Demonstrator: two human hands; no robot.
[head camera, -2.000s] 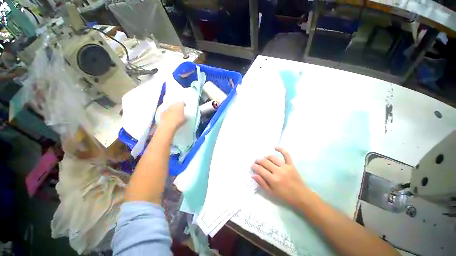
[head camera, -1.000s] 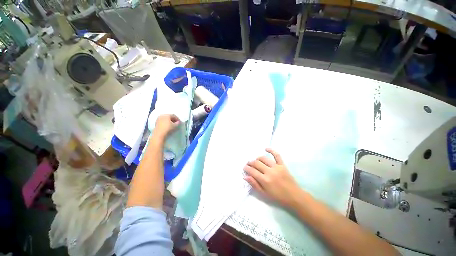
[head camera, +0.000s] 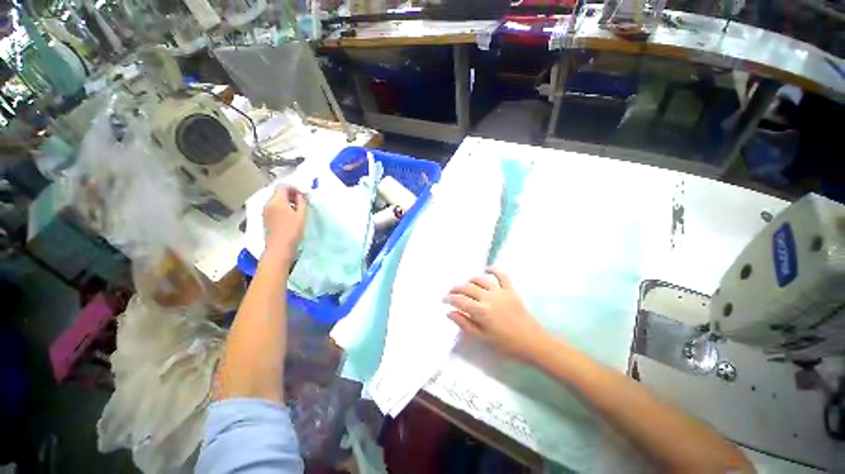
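My left hand (head camera: 285, 220) is over the blue plastic basket (head camera: 408, 170), fingers closed on the edge of a white paper pattern (head camera: 259, 209). Pale green fabric parts (head camera: 335, 243) lie beside it in the basket. My right hand (head camera: 488, 310) lies flat, fingers apart, on the edge of the stacked white paper patterns (head camera: 435, 250) on the white table. Pale mint-green fabric panels (head camera: 366, 341) show under the patterns, and another panel (head camera: 584, 324) spreads to the right, under my right forearm.
The sewing machine head (head camera: 783, 268) stands at the right, with its metal needle plate (head camera: 672, 338) in the bed. White thread cones (head camera: 397, 193) are in the basket. A second machine (head camera: 206, 139) and cream fabric (head camera: 162, 398) are at the left. A printed ruler strip (head camera: 482, 407) runs along the front edge.
My left hand has moved left and up across the basket, and more pale green fabric shows there. My right hand has stayed on the patterns. The view has shifted, showing more of the machine head.
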